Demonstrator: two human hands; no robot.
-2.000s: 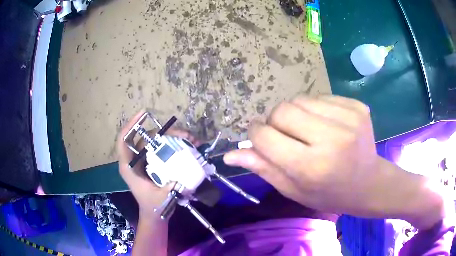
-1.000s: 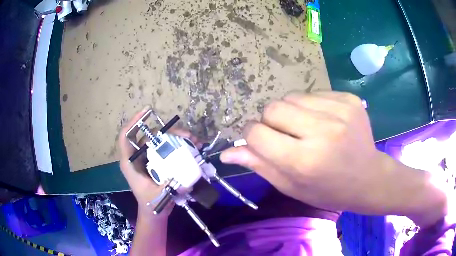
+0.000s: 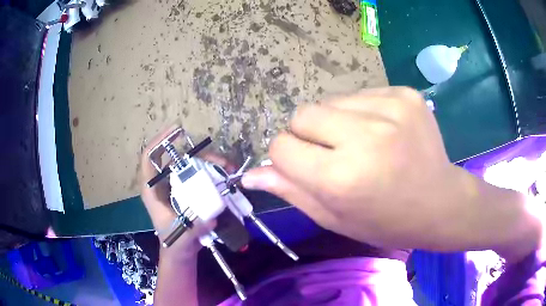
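A glossy white model motorcycle body (image 3: 198, 192) is held low in the picture, over the near edge of the mat. It has a metal loop and coil spring at its upper left, dark crossbars, and two long silver rods pointing down right. My left hand (image 3: 160, 209) grips it from behind and below; its fingers are mostly hidden. My right hand (image 3: 365, 161) is closed in a fist, thumb and forefinger pinched at the model's right side beside a thin silver lever. A small white tip shows at the fingers; the rest of that slim tool is hidden in the fist.
Stained cardboard (image 3: 132, 77) lies on the green bench (image 3: 413, 24). A green item (image 3: 370, 27) is at its right edge, near a dark lump (image 3: 345, 6). A round white bottle (image 3: 437, 64) lies at right. White models (image 3: 78, 11) are top left. Blue bins (image 3: 45, 260) are below.
The model has tilted and shifted slightly left and down, and a red dot now shows beneath it. My right hand has moved left, closer to the model's side. The view has shifted slightly.
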